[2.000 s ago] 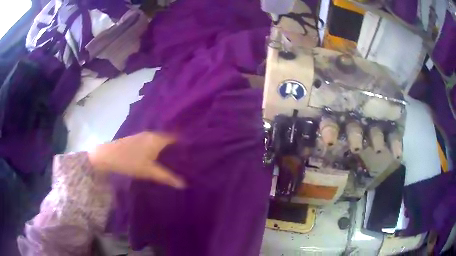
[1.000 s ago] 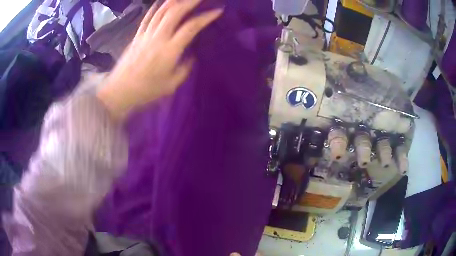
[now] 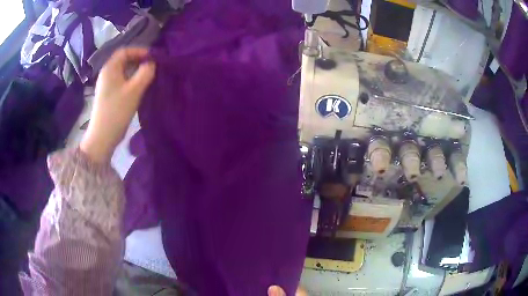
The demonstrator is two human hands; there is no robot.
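A large purple cloth panel (image 3: 226, 156) lies left of the cream overlock machine (image 3: 330, 81) and hangs down to the bottom of the picture. My left hand (image 3: 124, 87) pinches the panel's upper left corner between thumb and fingers. Only fingertips of my right hand (image 3: 278, 291) show at the bottom edge, on the panel's lower edge; the rest is cut off. The panel's right edge runs along the machine's needle area, and the presser foot is too unclear to tell.
A mixed heap of grey, white and purple pieces (image 3: 87, 34) is at the upper left. A black phone (image 3: 448, 231) lies on white paper (image 3: 486, 167) right of the machine. More purple cloth (image 3: 501, 231) is at the far right. Cream tension knobs (image 3: 380, 156) stick out in front.
My left hand has moved over the cloth, up and then left, and now pinches its corner. The panel is spread flatter. Fingertips of my right hand have come in at the bottom edge.
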